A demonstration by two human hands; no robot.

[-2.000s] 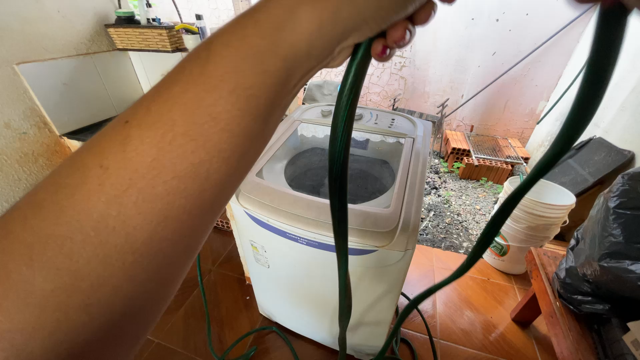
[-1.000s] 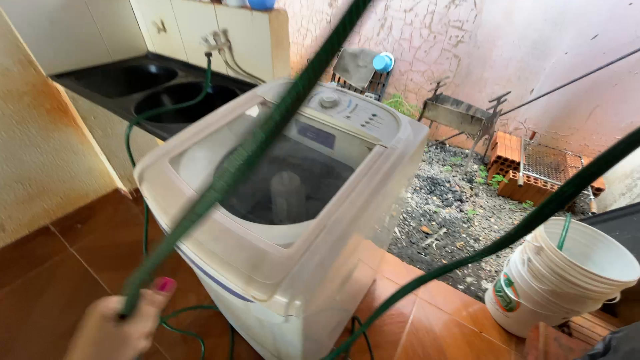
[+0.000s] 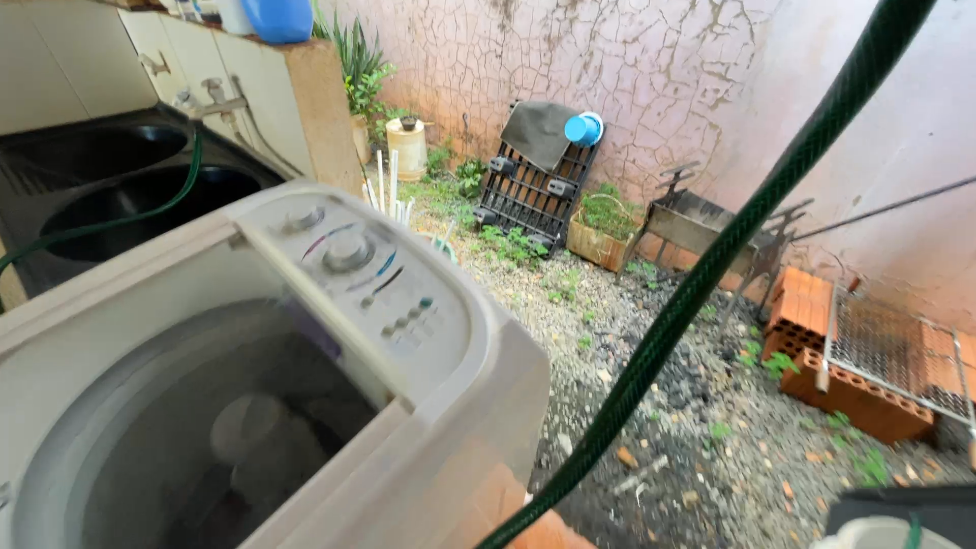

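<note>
Neither of my hands shows at this moment. A thick green garden hose (image 3: pixel 686 305) runs close to the camera, from the upper right edge down to the bottom middle, in front of the gravel. A top-loading washing machine (image 3: pixel 488 412) fills the lower left, its drum visible through the lid area and its control panel (image 3: pixel 358 267) at the back. Behind it at the left, another length of green hose (image 3: pixel 164 206) hangs from the wall tap (image 3: pixel 217 107) and passes over the black double sink (image 3: pixel 23 179).
Gravel ground (image 3: pixel 579 381) lies beyond the washer. Against the cracked wall stand a black plastic rack (image 3: pixel 526 187), a planter (image 3: pixel 598 240) and a metal grill (image 3: pixel 698 229). Hollow bricks (image 3: pixel 854 396) under a wire grate are at the right, with a white bucket (image 3: pixel 877 534) at the lower right edge.
The hand seen at the lower left a second ago, at the hose, has left the view. The view has moved in closer over the washer and toward the yard.
</note>
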